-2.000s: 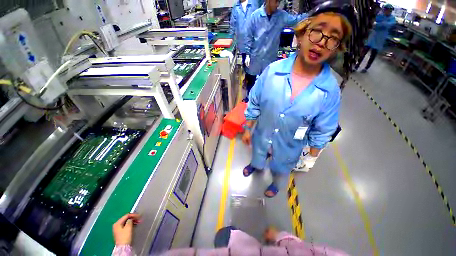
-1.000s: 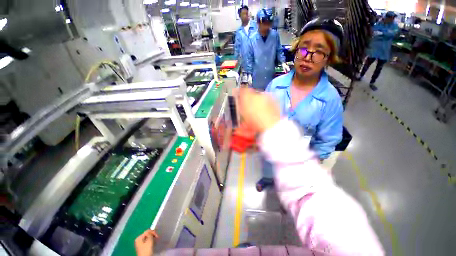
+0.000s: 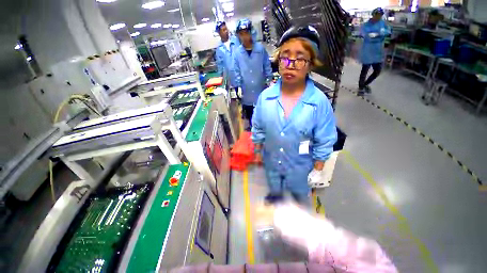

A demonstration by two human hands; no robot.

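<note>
A large green circuit board (image 3: 101, 224) lies in a black carrier on the conveyor at the lower left. The green control strip (image 3: 155, 229) runs along the machine's edge, with a red emergency stop button (image 3: 174, 181) on a yellow base. My right hand (image 3: 265, 216) is low in the middle, strongly blurred, below a pink sleeve; whether it holds something cannot be told. It is off to the right of the machine and touches no board. My left hand is not in view.
A person in a blue coat (image 3: 291, 125) stands facing me beside a red bin (image 3: 243, 152). White gantries (image 3: 112, 128) span the conveyor. More blue-coated people stand behind, near a dark tray rack (image 3: 315, 42). Yellow tape (image 3: 247, 213) marks the floor.
My right hand has dropped from its raised, forward position. My left hand has left the picture at the bottom. The view has tilted up a little and the person ahead appears further left.
</note>
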